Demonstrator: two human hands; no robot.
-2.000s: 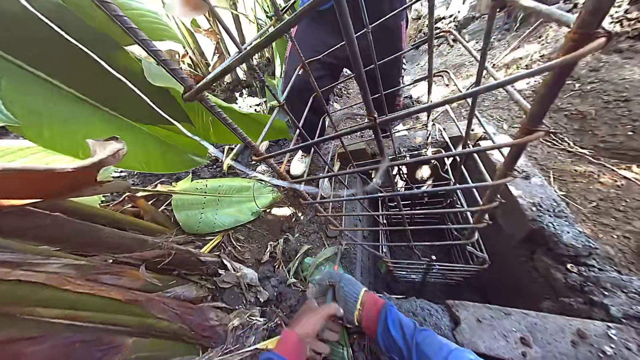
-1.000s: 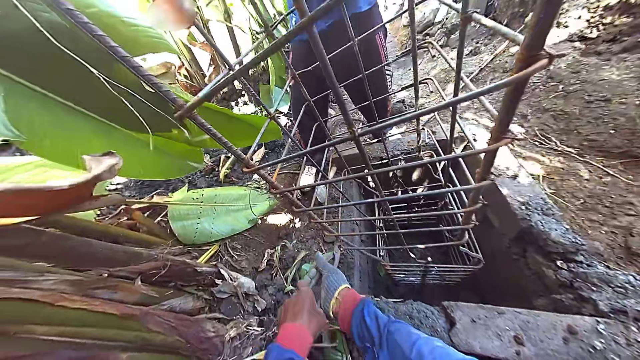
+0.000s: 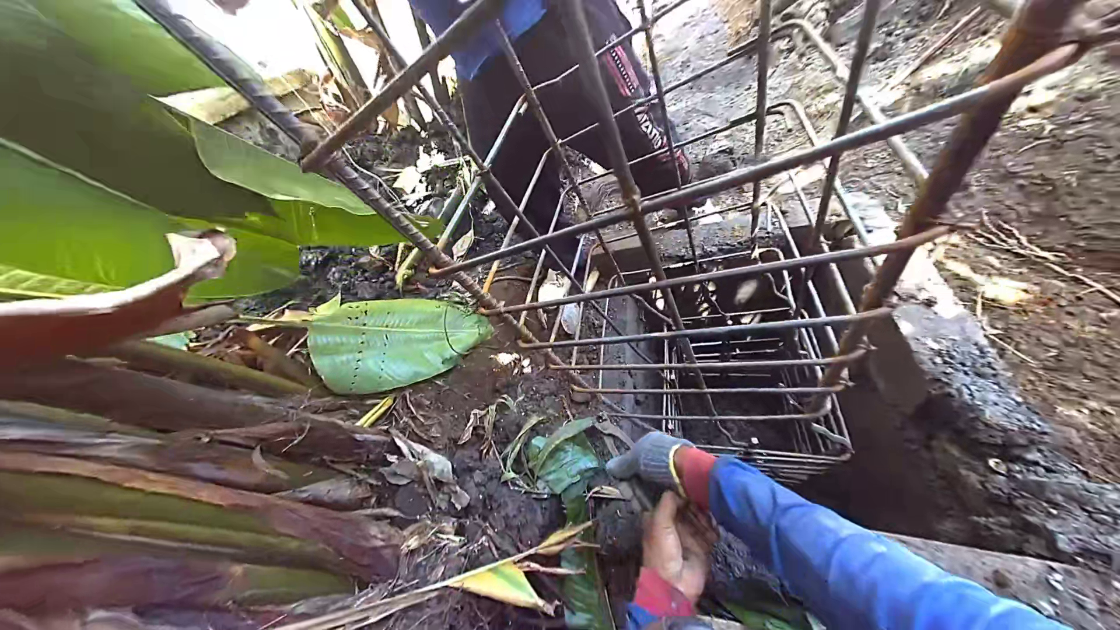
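Observation:
My right hand (image 3: 647, 458), in a grey glove with a red cuff under a blue sleeve, is low at the near left corner of a steel rebar cage (image 3: 742, 329). Just below it, close against its wrist, is my bare left hand (image 3: 675, 544), palm partly turned up and fingers curled. Something dark lies between the two hands, but what it is and whether either hand grips it cannot be made out. A crumpled green leaf (image 3: 567, 459) lies on the soil left of the glove. The cage's bars reach down into a rectangular pit.
A person in dark trousers (image 3: 560, 114) stands beyond the cage. Thick plant stalks (image 3: 175, 499) and large green leaves (image 3: 79, 210) crowd the left, and a cut leaf (image 3: 394, 344) lies on the soil. Rough concrete (image 3: 971, 394) edges the pit at right.
Both hands have shifted right, away from the crumpled leaf and closer to the cage corner. The left hand, back up one second ago, has turned over. The view has shifted somewhat.

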